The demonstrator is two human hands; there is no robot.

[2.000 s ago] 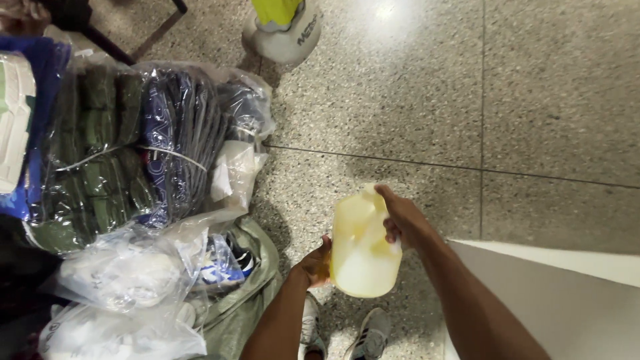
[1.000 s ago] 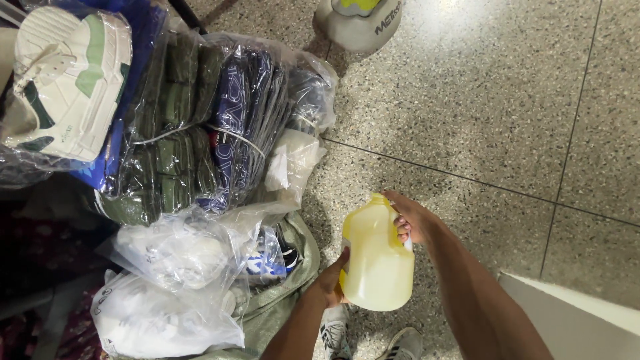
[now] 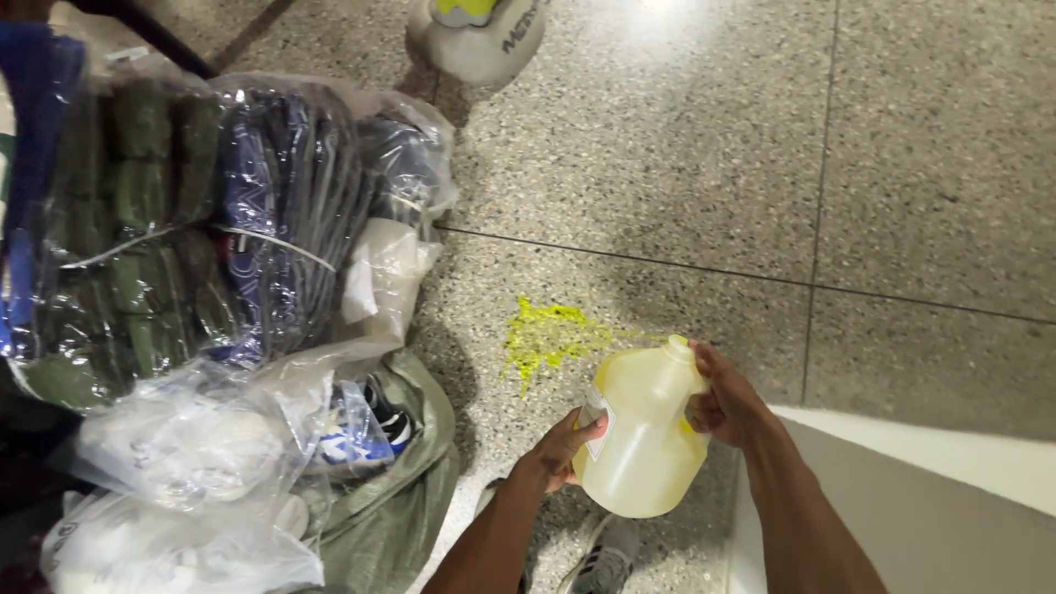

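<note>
A translucent plastic jug [image 3: 648,437] with yellow liquid is between my hands, tilted, its uncapped mouth toward the far side. My right hand [image 3: 726,400] grips the jug's handle near the neck. Against the jug's left side, beside a white label, my left hand [image 3: 565,454] holds it with the thumb on the label. A bright yellow-green puddle [image 3: 549,334] lies splashed on the speckled floor, just beyond the jug and to its left.
Plastic-wrapped bundles of folded cloth [image 3: 280,173] fill the left side. Nearer are clear bags of shoes [image 3: 190,445] and a green woven sack [image 3: 396,495]. A pale rounded container [image 3: 474,37] stands at the top. A white panel [image 3: 916,511] edges the lower right.
The yellow-green puddle now shows on the floor, where neither earlier frame shows one. Both hands still hold the jug.
</note>
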